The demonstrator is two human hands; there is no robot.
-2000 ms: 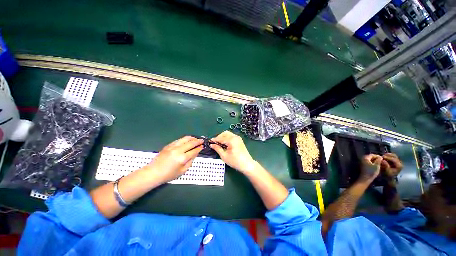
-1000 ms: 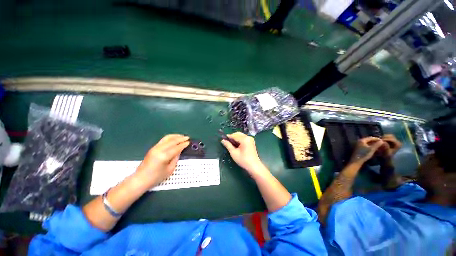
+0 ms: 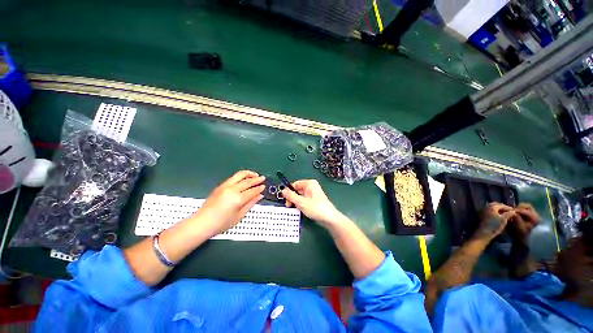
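Note:
A black plastic housing (image 3: 271,194) with shiny rings on it lies over the upper edge of the white dot sheet (image 3: 250,224). My left hand (image 3: 235,199) holds the housing's left end. My right hand (image 3: 308,199) is at its right end and holds a thin black pen-like stick (image 3: 284,180), its upper end pointing up and left. My right fingertips are at the rings; whether they touch one cannot be told. An open bag of rings (image 3: 367,153) lies beyond my right hand, with a few loose rings (image 3: 292,157) beside its mouth.
A large zip-lock bag of rings (image 3: 84,188) lies at left over a spare dot sheet (image 3: 115,121). At right are a parts tray (image 3: 410,198) and a compartment tray (image 3: 478,201) with a neighbour's hands (image 3: 507,218). Beyond the pale rail (image 3: 195,104), another housing (image 3: 205,61) lies on the belt.
My right hand has come back from the right to the housing, with the stick now tilted up. The housing on the belt has moved right. The whole view has also shifted.

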